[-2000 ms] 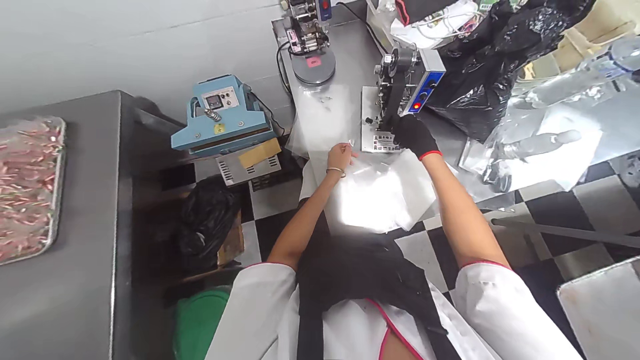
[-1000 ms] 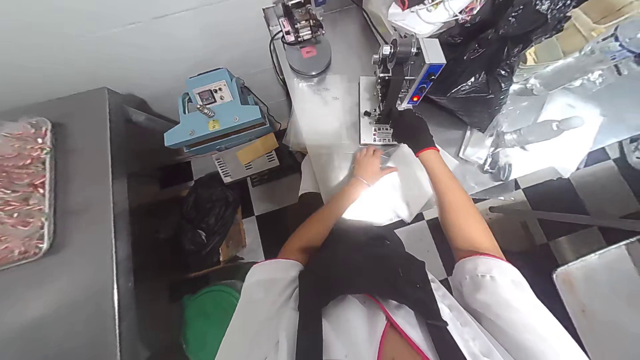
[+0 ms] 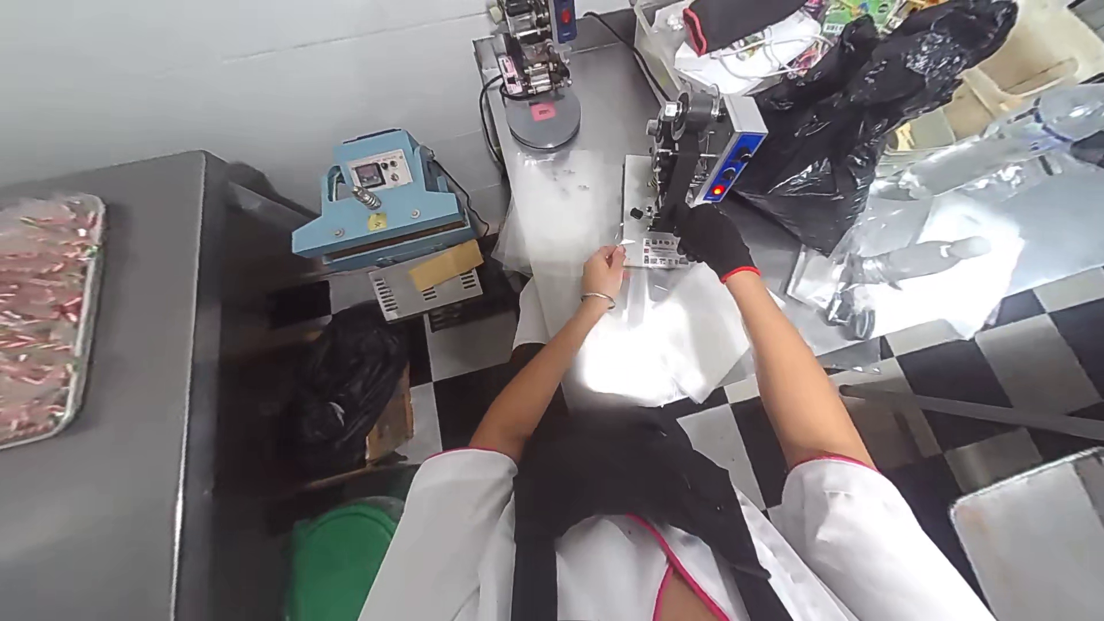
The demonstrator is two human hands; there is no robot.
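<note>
My bare left hand (image 3: 605,269), with a bracelet at the wrist, pinches the edge of a clear plastic bag (image 3: 636,289) at the front left corner of the base plate of a ribbon coding machine (image 3: 737,142). A red light glows on that machine's blue panel. In a black glove with a red cuff, my right hand (image 3: 714,241) is at the machine's lower front; its fingers are partly hidden against the machine. More clear plastic bags (image 3: 561,207) lie flat left of the plate. Others (image 3: 642,345) spread in front of me, bright with glare.
A second coding machine (image 3: 536,69) with a round grey plate stands behind. At left are a blue heat sealer (image 3: 392,203) and a steel table (image 3: 147,285) with a tray of wrapped red-and-white pieces (image 3: 86,345). Right are a black plastic bag (image 3: 819,155) and a plastic bottle (image 3: 923,259).
My left hand, which lay over the bags in front of the plate a second ago, has moved left to the plate's front left corner. My right hand stays at the machine.
</note>
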